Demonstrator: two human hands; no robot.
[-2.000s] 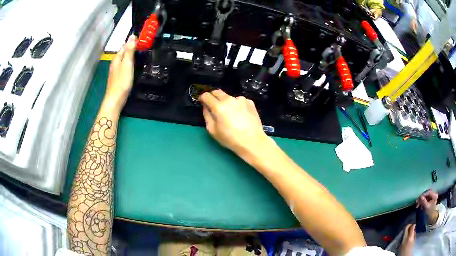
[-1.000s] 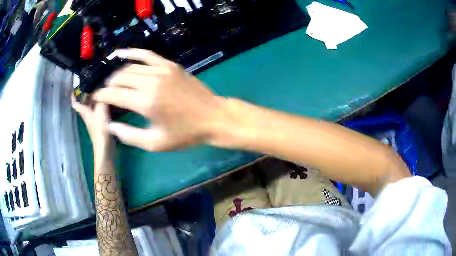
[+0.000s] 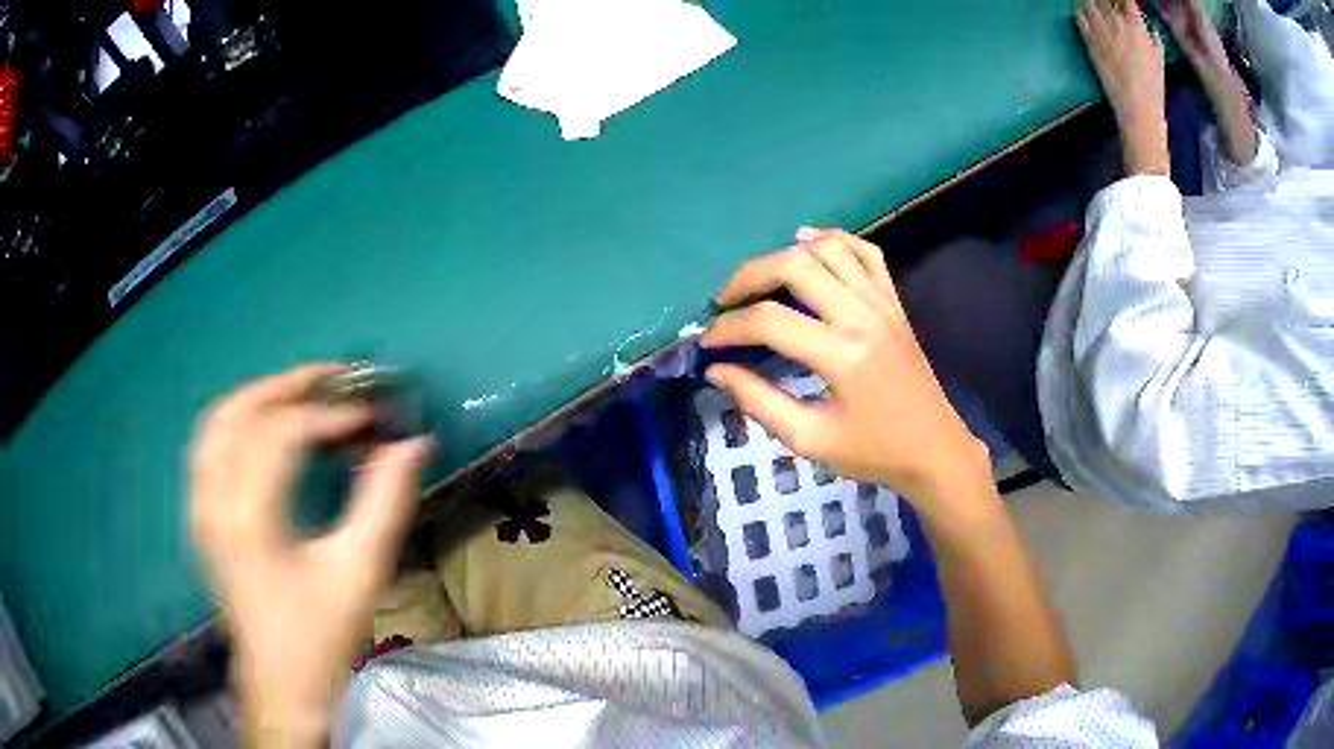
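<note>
My left hand [image 3: 300, 490] is blurred at the lower left, above the mat's front edge. Its thumb and fingers pinch a small dark object with a pale gold rim, likely a watch unit [image 3: 359, 388]; its details are smeared. My right hand [image 3: 863, 359] is at the mat's front edge with fingers curved and spread, and nothing shows clearly in it. Its fingertips are close beside shiny clear film scraps [image 3: 629, 363] stuck along the edge; contact cannot be told.
The black pressing fixture [image 3: 337, 73] with red clamp grips is at the upper left. A white wipe [image 3: 607, 59] lies on the green mat [image 3: 512, 249]. A blue crate [image 3: 878, 659] below the bench holds a white blister tray [image 3: 790, 505]. Another person's hands and sleeve [image 3: 1134, 278] are at the right.
The view has swung right and down. My hands have parted from beside the fixture: the left is now over the front edge with the small object, the right is at the film scraps.
</note>
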